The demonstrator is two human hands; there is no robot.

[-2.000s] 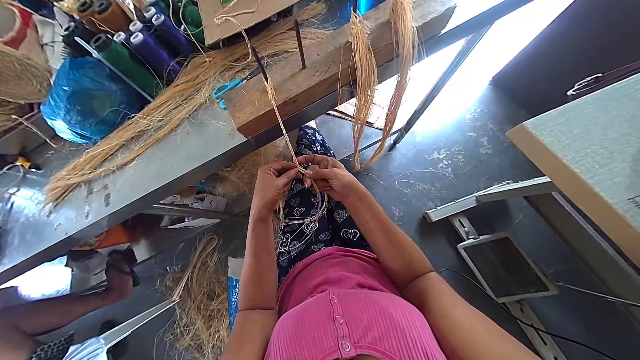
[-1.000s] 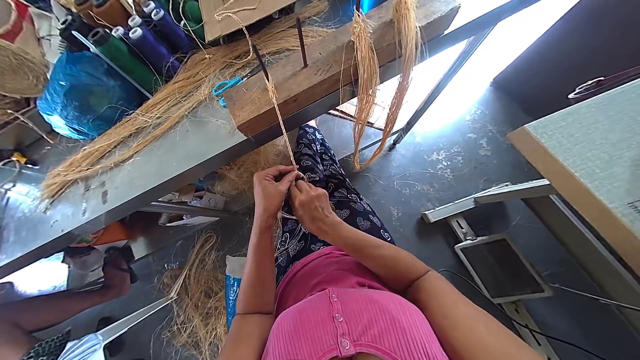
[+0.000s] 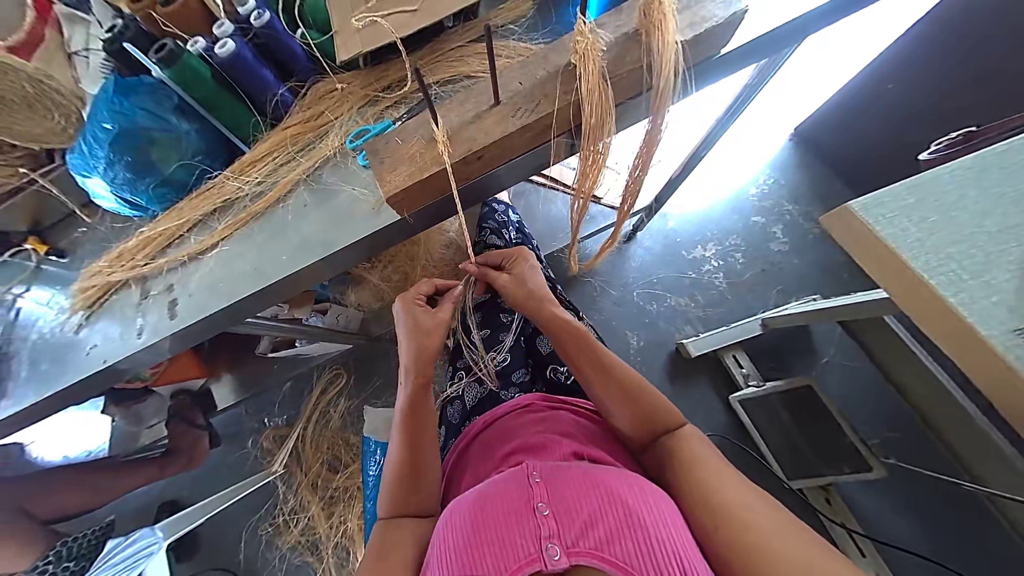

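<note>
A thin braided fiber cord (image 3: 453, 180) is looped on a metal peg (image 3: 425, 92) in a wooden block (image 3: 512, 120) and runs taut down to my hands. My right hand (image 3: 516, 280) pinches the cord's lower end between thumb and fingers. Close beside it on the left, my left hand (image 3: 428, 316) pinches fine strands at the same end. Loose strands (image 3: 480, 360) hang below both hands over the patterned dark trousers. A second metal peg (image 3: 491, 64) stands bare in the block. Two bundles of tan fiber (image 3: 594, 120) hang over the block's right part.
Long raw fibers (image 3: 240, 192) lie along the metal table (image 3: 184, 280), near blue-handled scissors (image 3: 370, 136), thread cones (image 3: 252, 76) and a blue plastic bag (image 3: 144, 148). Tangled fiber (image 3: 320, 480) lies on the floor. Another person's leg (image 3: 104, 488) is at lower left. A board-topped table (image 3: 944, 240) stands right.
My hands were close together at the cord's end a second ago; now they are slightly apart, with strands visible between and below them.
</note>
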